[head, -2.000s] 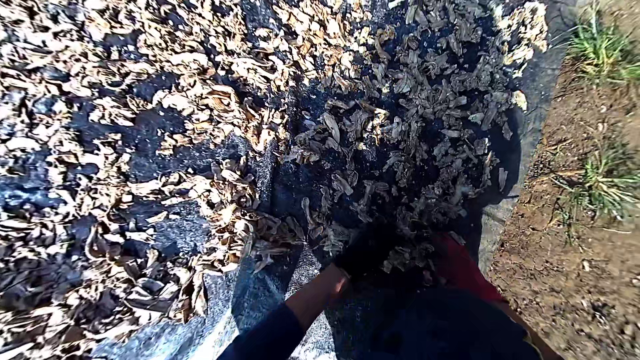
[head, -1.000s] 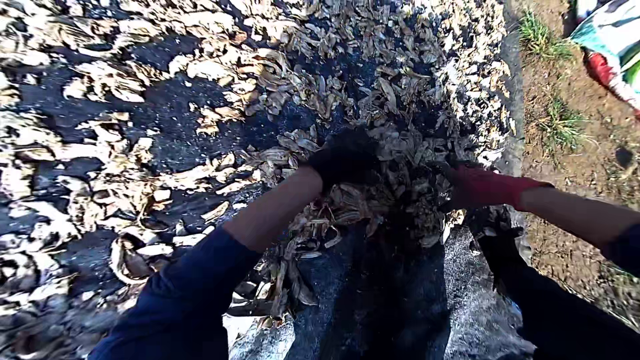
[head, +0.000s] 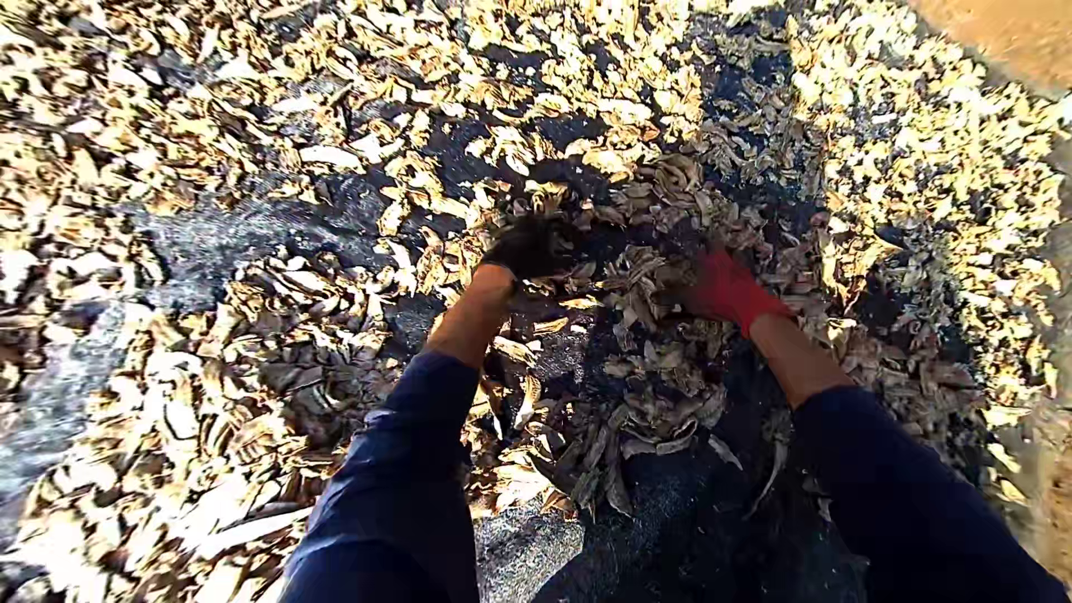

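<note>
Dried, curled plant slices [head: 653, 285], pale brown, lie loosely spread over a dark ground sheet [head: 260, 222]. My left hand [head: 532, 244], in a black glove, is among the slices a little above the middle of the view; its fingers blend into the shade. To its right, my right hand [head: 720, 285], in a red glove, touches the slices with its fingers pointing left. The fingertips of the right hand are blurred. Whether either hand grips any slices cannot be made out.
Bare brown soil [head: 1005, 33] borders the sheet at the upper right and along the right edge. Thicker heaps of slices [head: 184, 419] lie at the lower left. A dark shadow falls across the sheet at the bottom.
The view has shifted, and the grass tufts seen at the right before are out of it. Both hands, low in the oldest frame, are now farther forward among the slices.
</note>
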